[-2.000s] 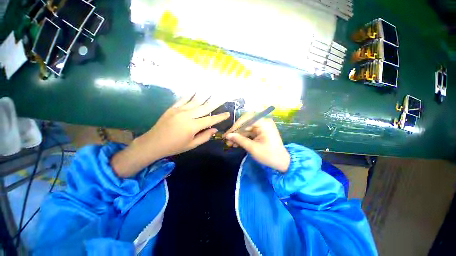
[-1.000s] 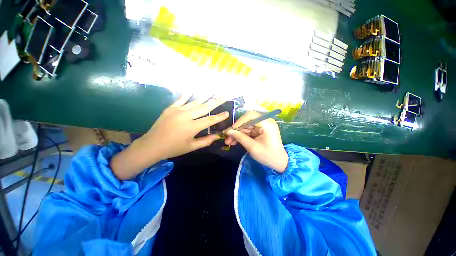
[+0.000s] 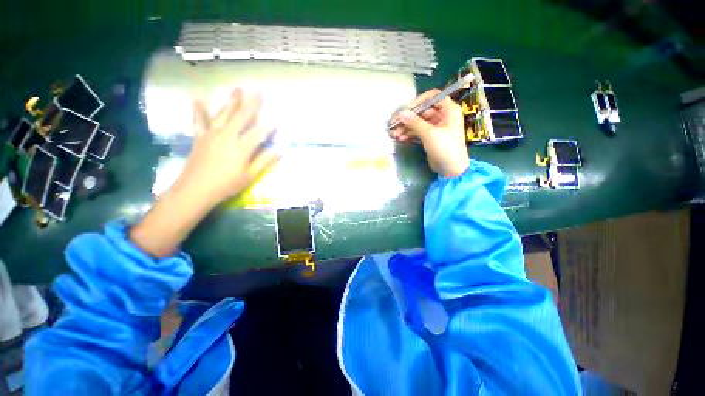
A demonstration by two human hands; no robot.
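Note:
My left hand (image 3: pixel 220 155) is spread, palm down, over the left part of the glossy white sheets (image 3: pixel 332 93); some yellow pieces (image 3: pixel 251 195) show beside and below it. My right hand (image 3: pixel 433 128) holds a slim grey-white pen-like tool (image 3: pixel 433 102) over the right end of the sheets. One display module (image 3: pixel 294 230), dark with a light frame, lies alone at the mat's near edge, its gold flex tail towards me. Neither hand touches it. Glare hides detail on the sheets.
Long pale segmented strips (image 3: pixel 309 46) lie behind the sheets. A stacked module group (image 3: pixel 496 100) stands close right of my right hand. Smaller modules (image 3: pixel 564 164) lie farther right. A loose module pile (image 3: pixel 66 155) lies at the left.
Both hands have left the module at the near edge; the left moved up-left onto the sheets, the right up and right with the tool. The camera view has shifted.

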